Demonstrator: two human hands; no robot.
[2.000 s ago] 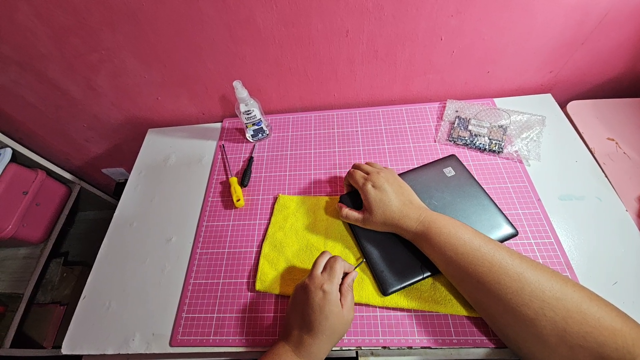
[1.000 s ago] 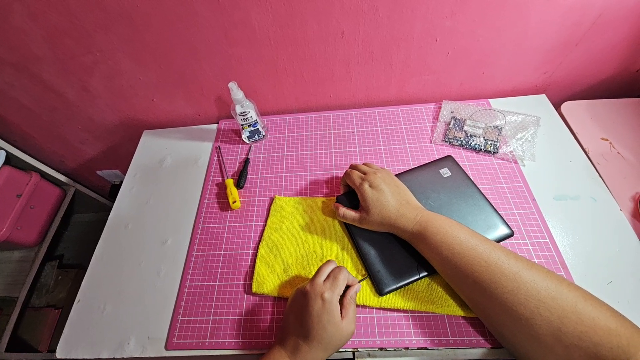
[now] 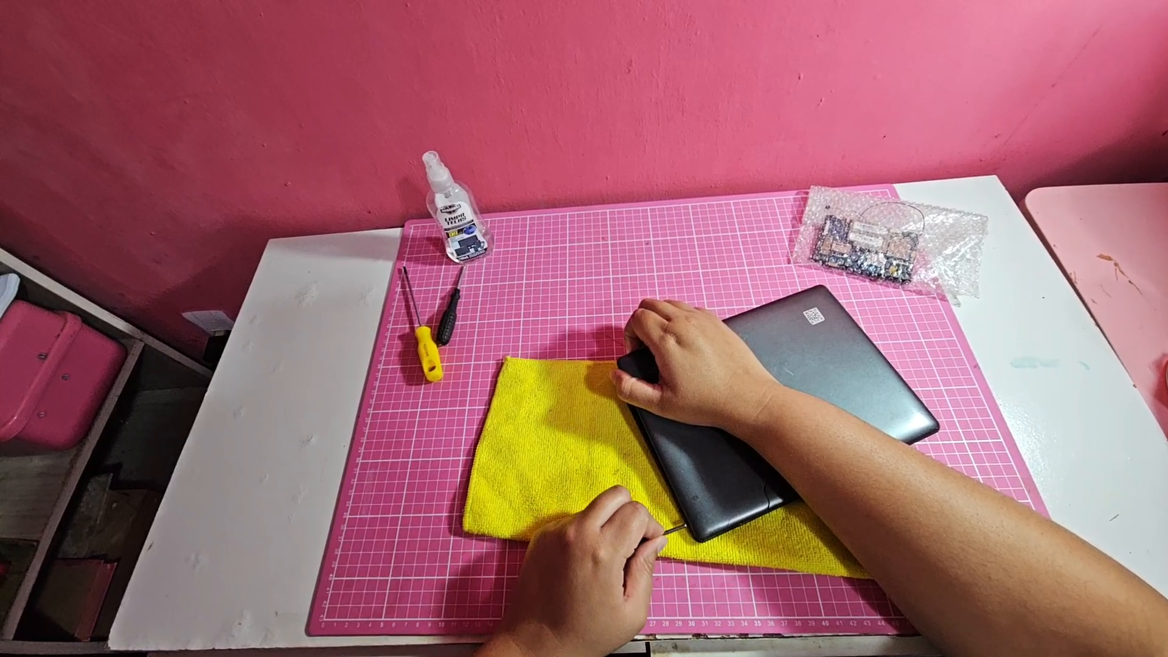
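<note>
A dark grey tablet or laptop-like device [image 3: 803, 383] with a small printed code lies tilted across a yellow microfiber cloth [image 3: 566, 438]. My right hand [image 3: 684, 365] grips its upper left corner, thumb at the edge and fingers curled over. My left hand [image 3: 598, 566] is closed on a thin dark tool [image 3: 674, 528], whose tip is at the device's lower left corner; its handle is hidden in my fingers. My right forearm covers part of the device's front edge.
A pink cutting mat [image 3: 566, 274] covers much of the white table [image 3: 237, 411]. At its back left stand a clear spray bottle [image 3: 459, 219], a yellow-handled screwdriver [image 3: 428, 351] and a black-handled screwdriver [image 3: 448, 319]. A circuit board [image 3: 867, 248] in bubble wrap [image 3: 954, 255] lies back right.
Both hands keep nearly the same places on the device and the thin tool. The tool's tip stays by the lower left corner.
</note>
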